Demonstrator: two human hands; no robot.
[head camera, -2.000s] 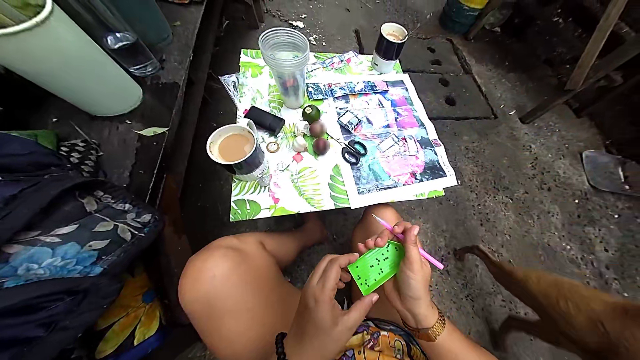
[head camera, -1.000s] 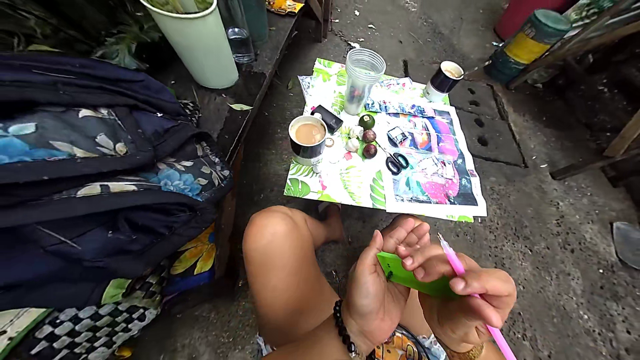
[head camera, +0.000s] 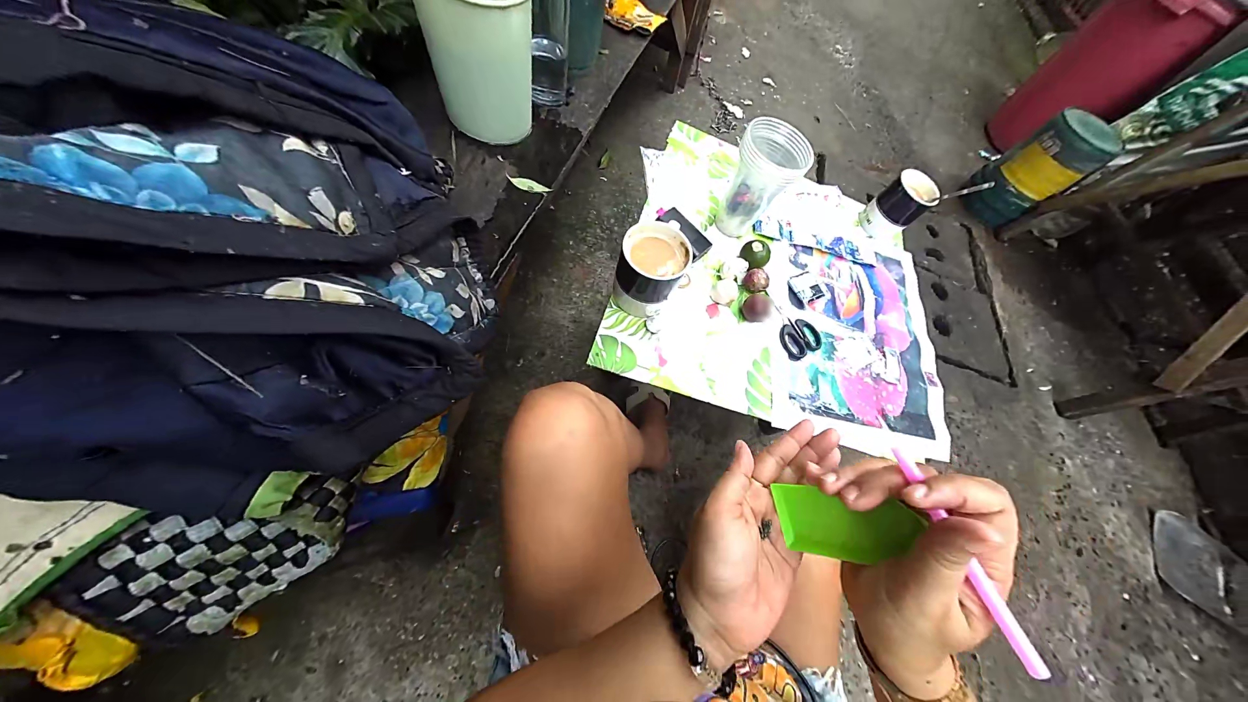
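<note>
My left hand is open, palm up, with a small cluster of dark bits on its palm. Over its fingers my right hand holds a green plastic tray, tilted, its underside toward me. A pink pen-like tool is gripped in the same right hand. Beyond the hands, a low table with a leaf-print cover bears a colorful picture canvas, black-handled scissors, stacked clear plastic cups and a mug of milky coffee.
Small round fruits and a second mug are also on the table. Dark floral fabric is heaped at left, beside a bench with a pale green bucket. A teal and yellow container stands at upper right. My bent knee is before the table.
The tray showed its face with dark bits two seconds ago; now it is tipped over my left palm. My left hand has let go of it and opened. The view has swung left.
</note>
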